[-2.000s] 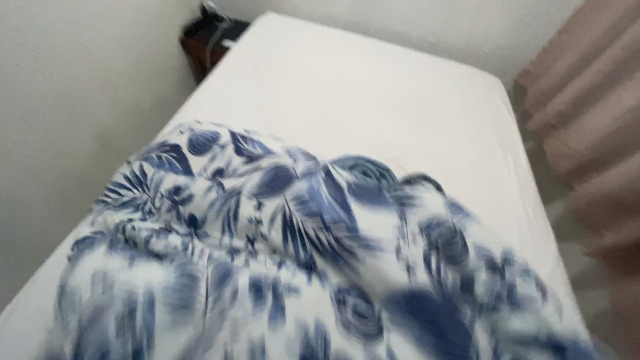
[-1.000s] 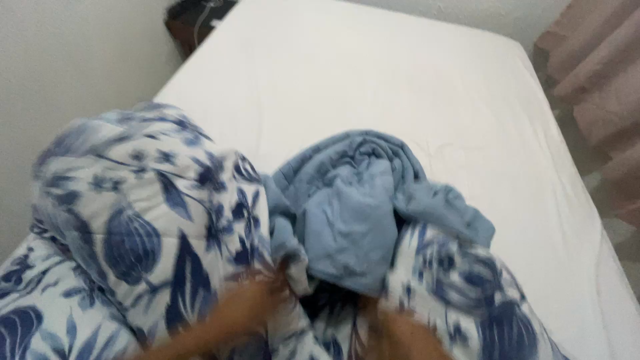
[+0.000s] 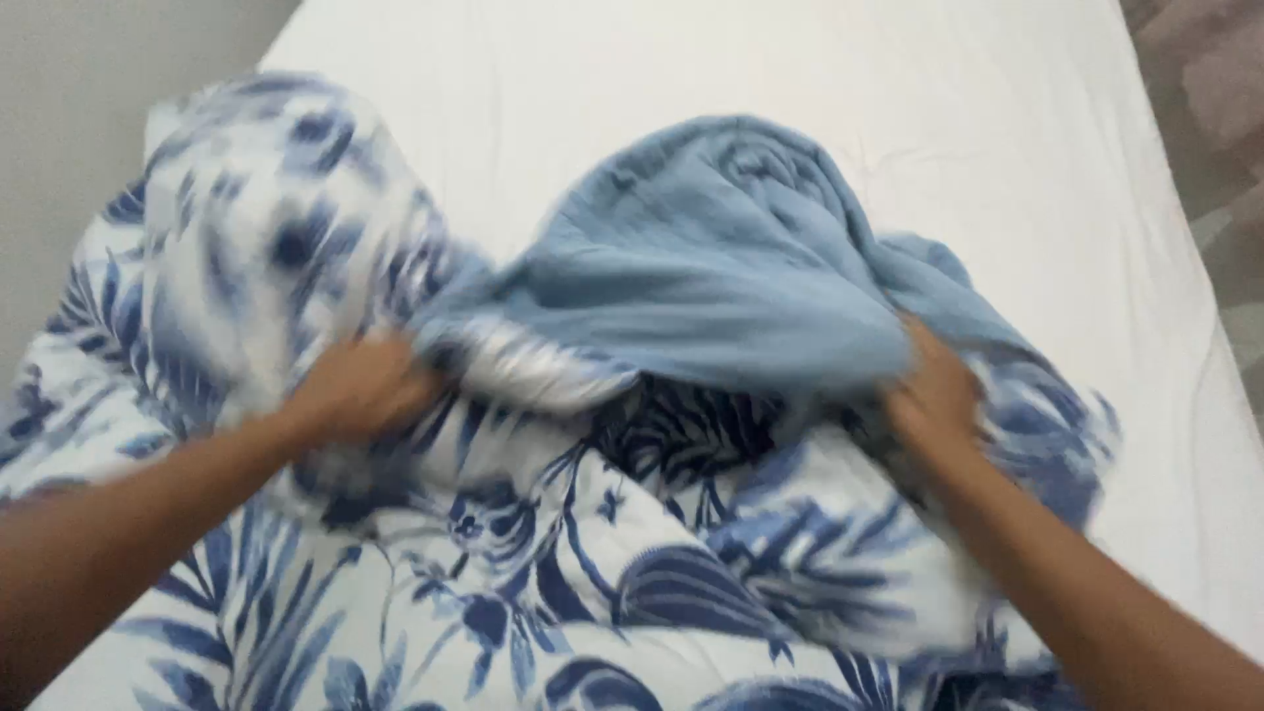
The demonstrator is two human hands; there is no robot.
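A bulky comforter (image 3: 691, 592) with blue leaf and flower print on white lies bunched over the near part of the bed. Its plain blue reverse side (image 3: 691, 267) shows in a raised fold at the middle. My left hand (image 3: 370, 385) is closed on the fabric where the printed and blue sides meet, left of that fold. On the fold's right side, my right hand (image 3: 933, 385) grips the blue cloth's edge. Both hands are blurred, and cloth hides some fingertips. Between them a dark hollow opens under the blue fold, with print visible inside.
The white sheet on the mattress (image 3: 987, 118) reaches past the comforter at the back and right. A grey wall (image 3: 99, 89) stands at the left. A pinkish curtain (image 3: 1220, 79) hangs at the upper right beyond the bed's edge.
Two seconds ago no hands were visible and little blue cloth showed. Since one second ago my hands have moved apart, and the blue fold has spread wider between them.
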